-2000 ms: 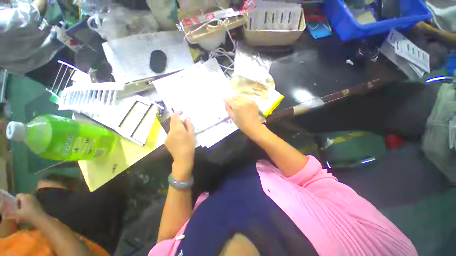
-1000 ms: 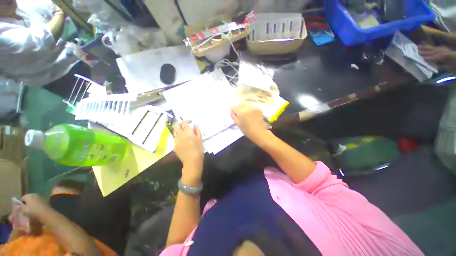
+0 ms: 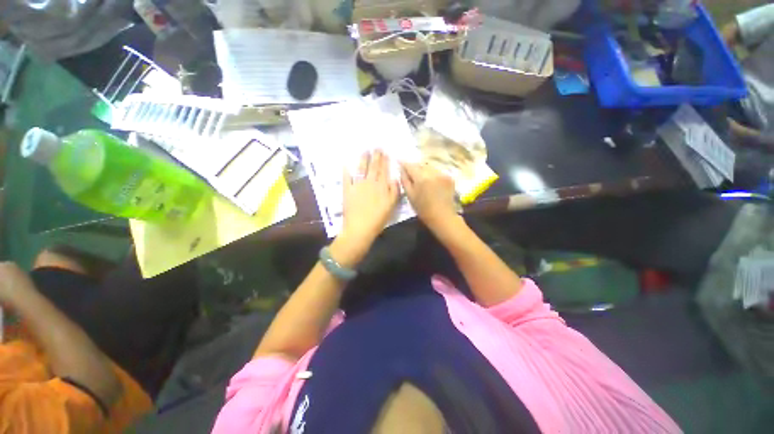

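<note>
A white printed sheet [image 3: 327, 140] lies at the bench edge in front of me, washed out by glare. My left hand [image 3: 371, 197] lies on it, palm down with the fingers stretched forward. My right hand [image 3: 430, 193] is beside it at the sheet's right side, fingers bent; its fingertips are too blurred to tell whether they grip anything. Clear plastic bags [image 3: 450, 140] lie just beyond my right hand, over a yellow packet [image 3: 477, 186].
At left are a green bottle [image 3: 119, 176], a yellow sheet [image 3: 174, 246] and a slotted white rack [image 3: 170, 114]. Behind are a white board [image 3: 255, 68], a small basket of strips [image 3: 501, 78] and a blue crate [image 3: 624, 89]. People sit at the lower left and right.
My left hand has moved right from the sheet's left lower edge onto the sheet, close to my right hand, and its fingers have straightened. The camera view has shifted.
</note>
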